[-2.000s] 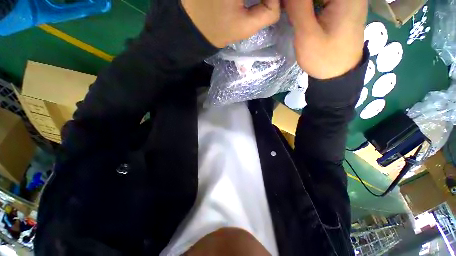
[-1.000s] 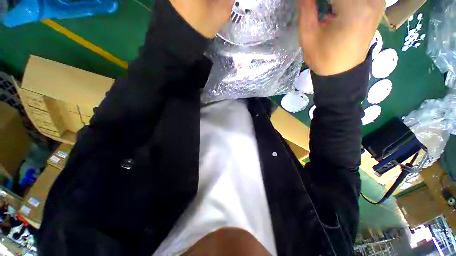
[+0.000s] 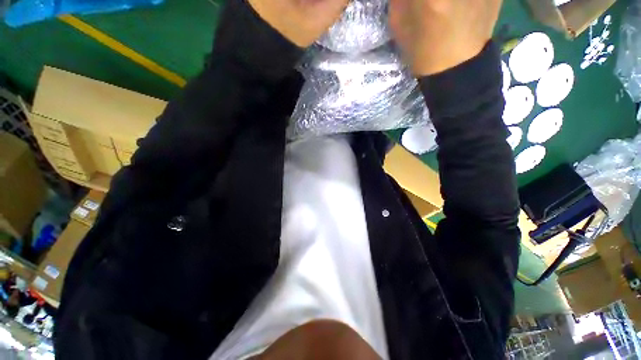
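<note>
Crinkled, shiny bubble wrap (image 3: 358,91) hangs in front of my chest at the top centre, around a rounded thing whose details do not show. My left hand (image 3: 302,17) is at its upper left and my right hand (image 3: 439,31) at its upper right. Both are bare, cut off by the top edge, and close on the wrap from either side. Their fingertips are out of the picture. Several flat white discs (image 3: 554,85) lie on the green bench (image 3: 604,109) to the right, some partly behind my right sleeve.
Small white parts (image 3: 597,43) and a small carton (image 3: 580,15) are at the upper right. A black box with a cable (image 3: 559,197) stands at right, near more clear plastic (image 3: 611,172). An open carton (image 3: 91,98) is at left, and a blue plastic object (image 3: 77,10) at the upper left.
My right hand has moved up and left, closer to my left hand. The white slatted part seen in the wrap a second ago no longer shows.
</note>
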